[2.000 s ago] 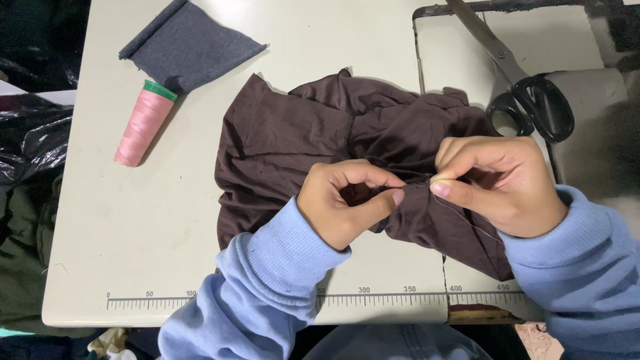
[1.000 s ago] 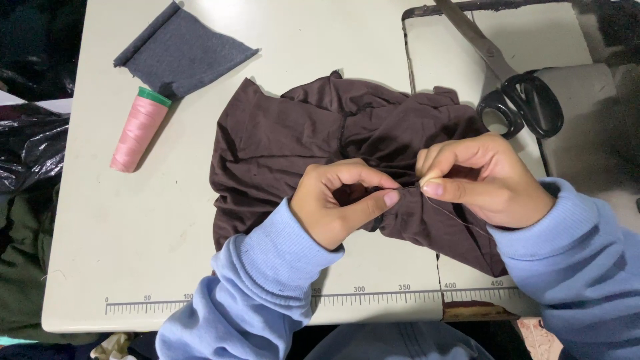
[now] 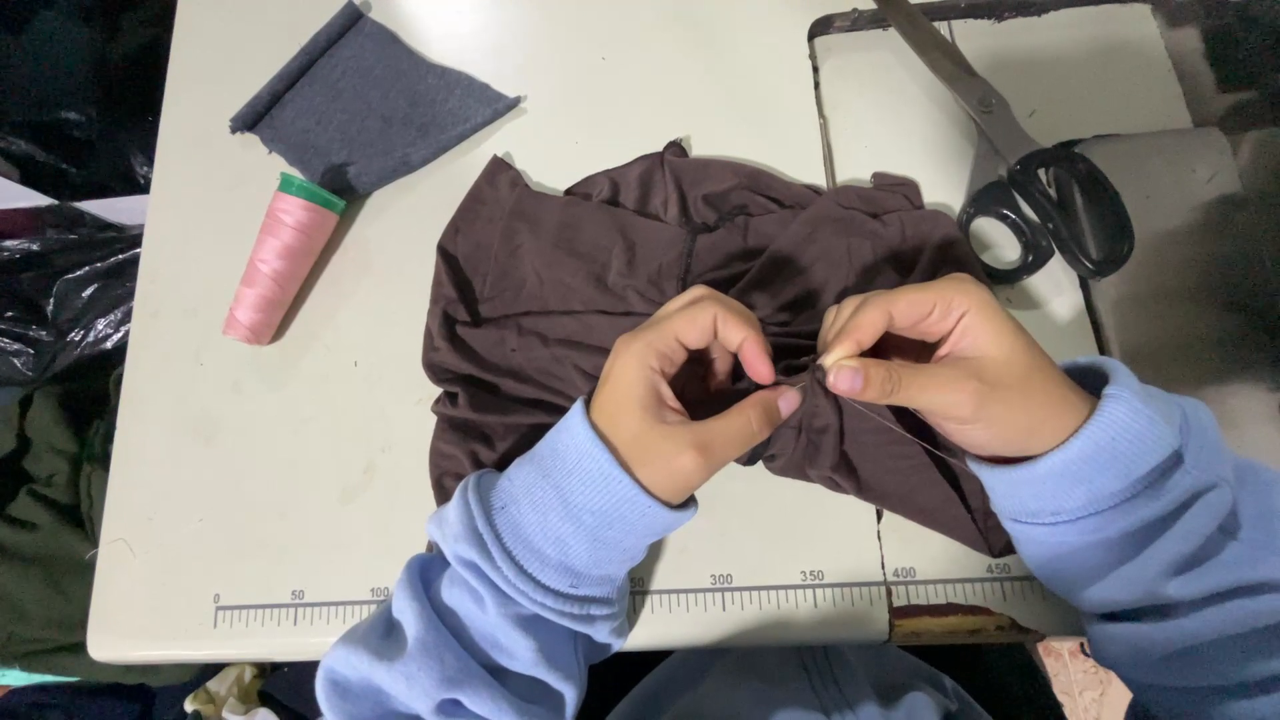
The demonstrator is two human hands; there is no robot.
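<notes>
A dark brown fabric garment (image 3: 580, 260) lies bunched on the white table. My right hand (image 3: 930, 370) pinches a small fold of it between thumb and fingertips, and a thin pale thread (image 3: 900, 430) trails from there toward my right cuff. Just left of it, my left hand (image 3: 700, 390) has its thumb and index finger close together at the same fold, with what looks like a fine needle tip by the thumb; whether these fingers grip the cloth or the needle is hard to see. Both hands are over the lower right part of the garment.
A cone of pink thread (image 3: 280, 260) lies at the left beside a grey fabric scrap (image 3: 380, 100). Metal scissors with black handles (image 3: 1075, 215) rest at the upper right. A printed ruler scale (image 3: 750, 598) runs along the table's near edge. Black plastic (image 3: 65, 290) hangs at the far left.
My left index finger and thumb have parted slightly at the fold, where they were closer together before. The right hand keeps its pinch on the cloth.
</notes>
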